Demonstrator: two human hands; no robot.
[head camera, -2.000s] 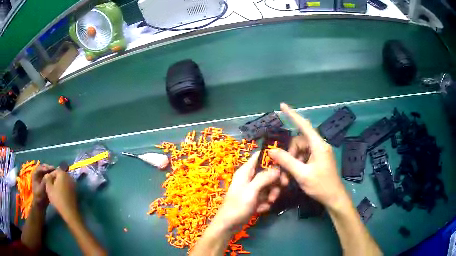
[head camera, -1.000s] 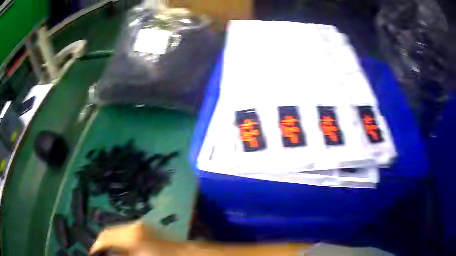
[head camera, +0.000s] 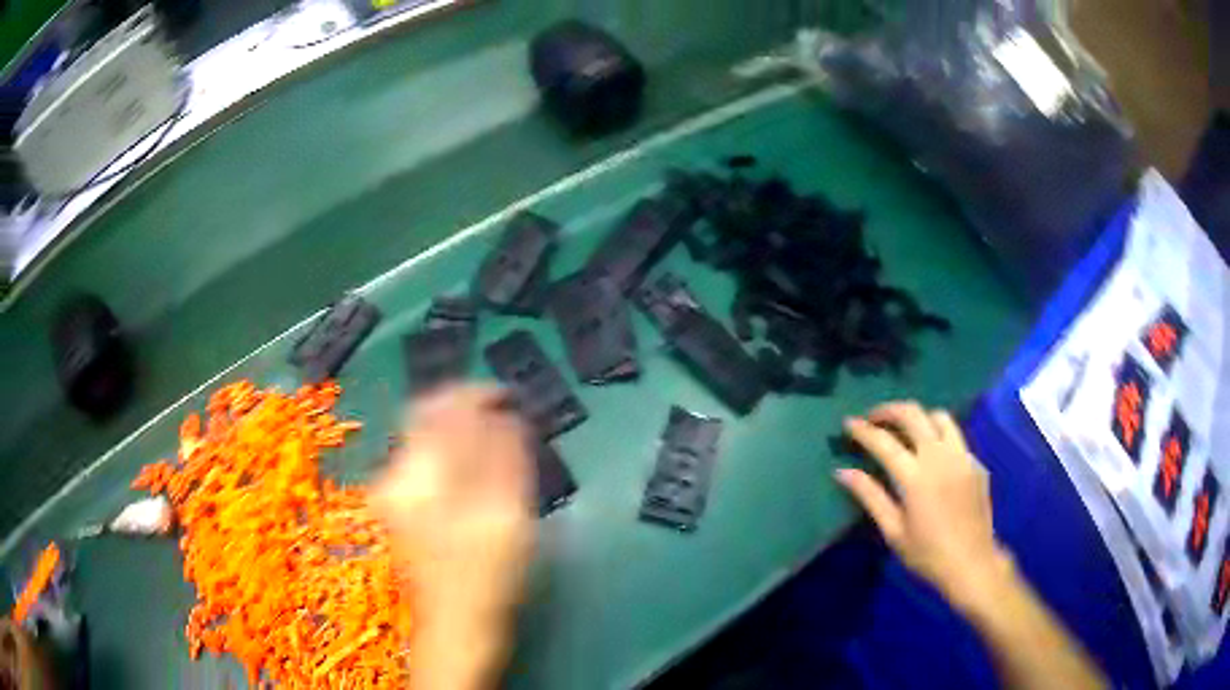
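My left hand (head camera: 465, 472) is blurred over the black housings (head camera: 533, 382), just right of the orange inserts heap (head camera: 290, 539); whether it holds anything cannot be told. My right hand (head camera: 931, 499) is at the bench edge beside the blue bin, fingers apart. A tiny dark piece (head camera: 855, 433) shows at its fingertips; no grip on it is visible. One housing (head camera: 681, 468) lies apart between my hands, recesses up. Small black parts (head camera: 823, 276) lie heaped beyond. Fitted housings with orange middles (head camera: 1130, 407) lie on the white tray (head camera: 1075, 391).
The blue bin (head camera: 991, 519) stands at right under the tray. A large clear bag of black parts (head camera: 931, 135) lies at the back right. Black rounded units (head camera: 587, 77) sit on the belt. A white-handled tool (head camera: 142, 516) and part of another person's hand (head camera: 19, 661) are at left.
The view has swung back left from the tray to the bench. Both my hands now show, apart, over the bench. The tray now shows at the right edge, with one more fitted housing in view.
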